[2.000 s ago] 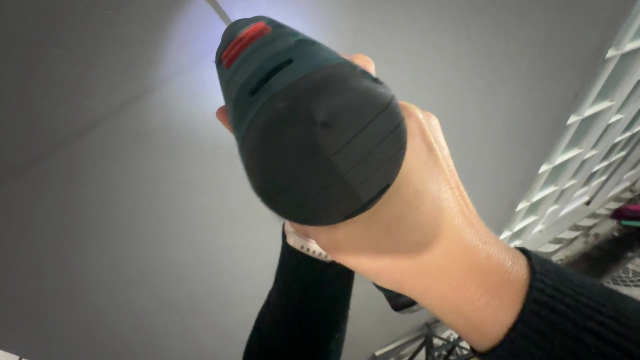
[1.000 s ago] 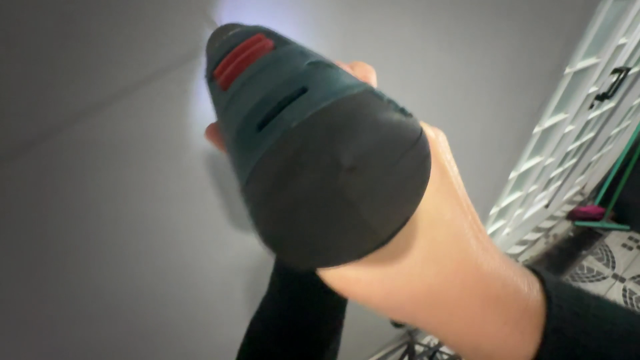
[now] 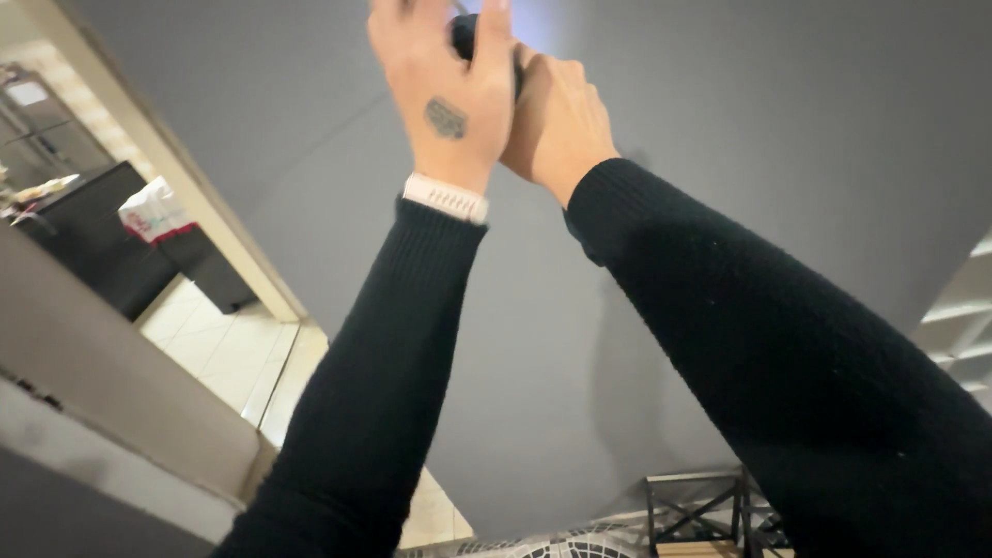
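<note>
Near the top of the view, my right hand (image 3: 562,116) is closed around a power drill (image 3: 465,36), of which only a dark part shows between my hands. My left hand (image 3: 449,101) is raised beside it, fingers spread around the drill's front end and partly cut off by the upper edge; whether it grips the drill is unclear. A thin bit or shaft appears above the dark part. A bluish-white light falls on the grey wall (image 3: 527,349) just beyond. A pale band circles my left wrist.
On the left is a doorway frame (image 3: 170,170), with a dark counter (image 3: 93,232), a plastic bag (image 3: 157,211) and a tiled floor (image 3: 225,341) beyond. A black metal-framed stand (image 3: 694,508) is low against the wall. White slats (image 3: 961,318) are at the right edge.
The view has swung, bringing the doorway in at left. The drill body, large in the centre before, is now mostly hidden behind my hands at the top. My left hand has come into plain view.
</note>
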